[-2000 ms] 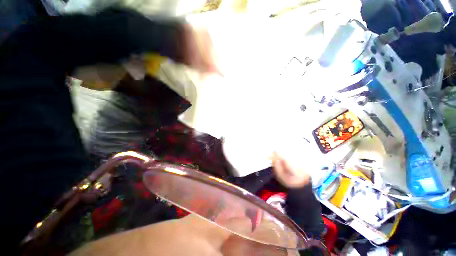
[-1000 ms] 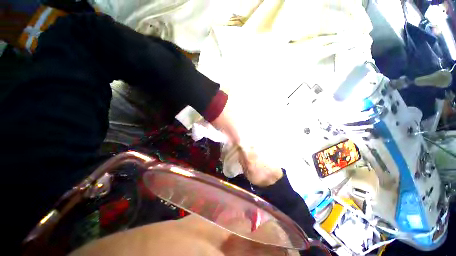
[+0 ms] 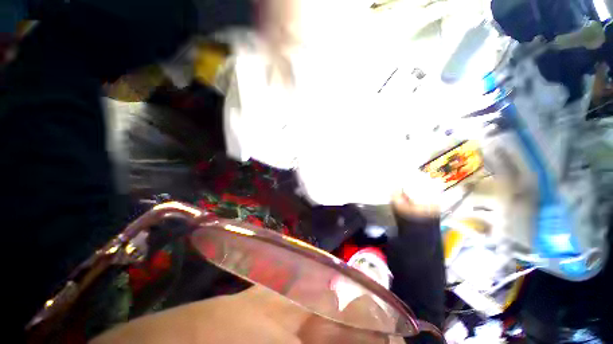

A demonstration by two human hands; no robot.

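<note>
White cloth (image 3: 262, 127) lies over the work surface and hangs over its near edge in the head view. It is so overexposed that its folds and layers do not show. My left hand (image 3: 277, 27) is a blurred shape at the top, over the cloth; its fingers cannot be made out. My right hand (image 3: 414, 203) is at the cloth's right near edge, partly washed out by glare. Whether either hand grips the cloth cannot be told.
A phone (image 3: 452, 165) with an orange picture lies right of the cloth. The white machine with a blue stripe (image 3: 534, 151) stands at the right. A tray of small items (image 3: 480, 272) is below the phone. A red-rimmed bin (image 3: 351, 252) holds white pieces. Pink-framed glasses (image 3: 269, 242) block the lower view.
My hands were close together at the near edge one second ago. Now my left hand is far up and left, and my right hand is further right. The view has shifted too.
</note>
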